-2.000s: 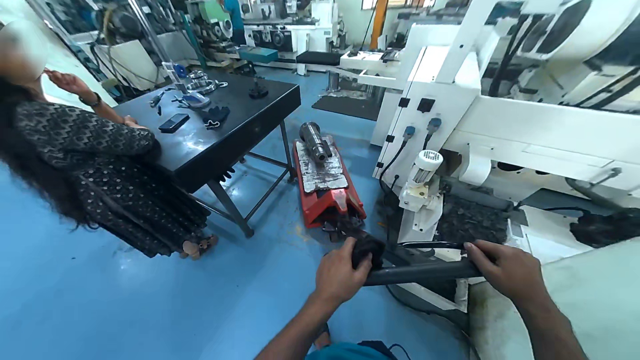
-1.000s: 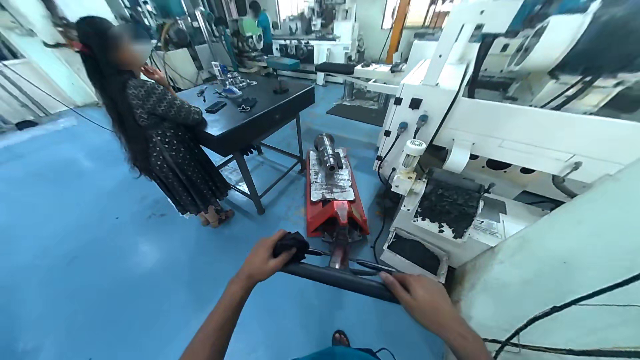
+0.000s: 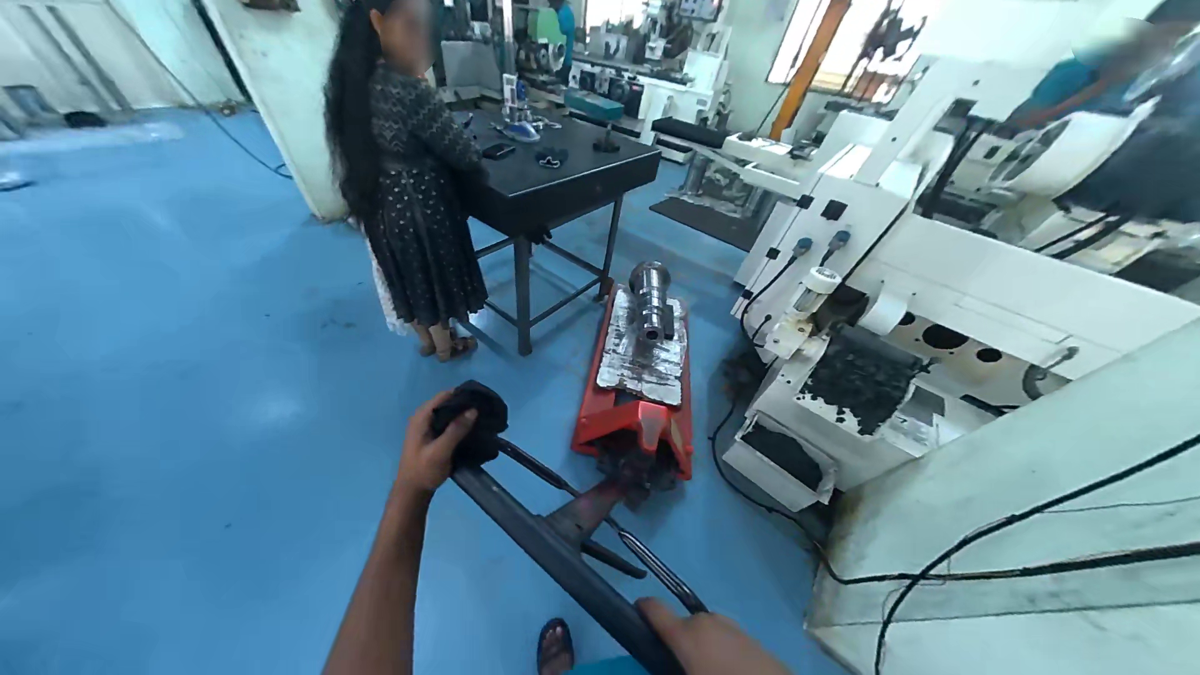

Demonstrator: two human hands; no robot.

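A black pull handle (image 3: 553, 553) of a red pallet truck (image 3: 642, 427) runs slantwise across the lower middle. My left hand (image 3: 436, 450) grips its upper left end together with a black cloth-like bundle (image 3: 473, 417). At the lower right end, my right hand (image 3: 703, 642) is closed around the bar, its fingers partly cut off by the frame's edge. Beyond the handle, the truck's forks carry a silvery, worn sheet (image 3: 647, 361), and on it lies a stepped metal shaft-like part (image 3: 649, 300).
A person (image 3: 412, 187) stands at a black-topped table (image 3: 581, 183) left of the truck. Close on the right are a white machine (image 3: 1012, 272), a bin of dark shavings (image 3: 783, 459) and a pale wall (image 3: 1031, 572) with black cables. A pillar (image 3: 291, 103) stands behind the person.
The handle has swung from nearly level to a steep slant, my left hand farther forward and my right hand nearer me. The view has turned left.
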